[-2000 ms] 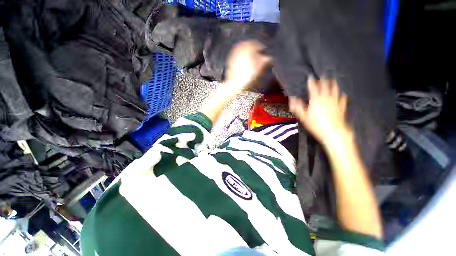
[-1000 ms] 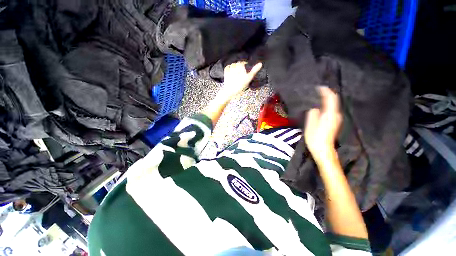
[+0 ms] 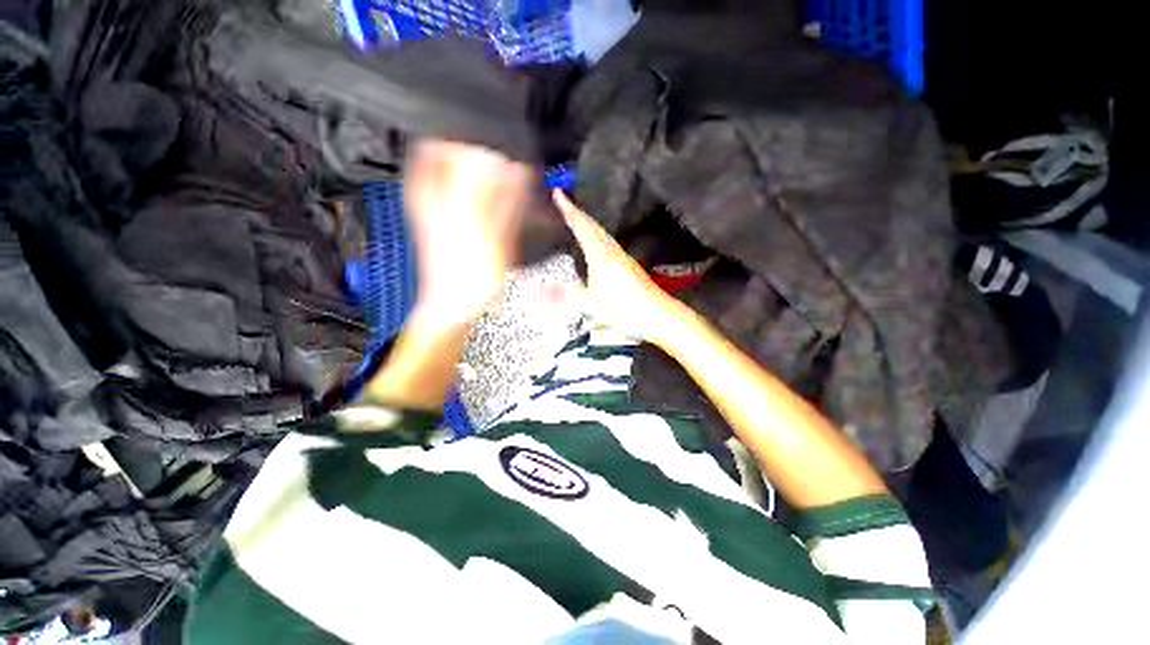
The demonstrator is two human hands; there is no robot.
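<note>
My left hand (image 3: 464, 221) is blurred at centre left. Its fingers go out of sight under the edge of a dark cloth piece (image 3: 460, 98), which is blurred too and appears to be held. My right hand (image 3: 618, 280) is right of it, fingers extended, touching or very near the left edge of a large charcoal garment panel (image 3: 788, 189). It grips nothing visible. The panel lies crumpled and draped at the right, over my lap side and up to the crate behind.
A big heap of dark cut pieces (image 3: 177, 252) fills the left. A blue lattice crate (image 3: 389, 258) stands beside it, with more blue crates (image 3: 870, 35) at the top. Speckled floor (image 3: 505, 347) shows between. A small red thing (image 3: 677, 275) is partly under the panel. Striped cloth (image 3: 1053, 176) lies far right.
My left hand has moved left and up to the dark cloth. My right hand has left the panel's middle and moved left. The panel has shifted left and lies more crumpled; the view has turned somewhat.
</note>
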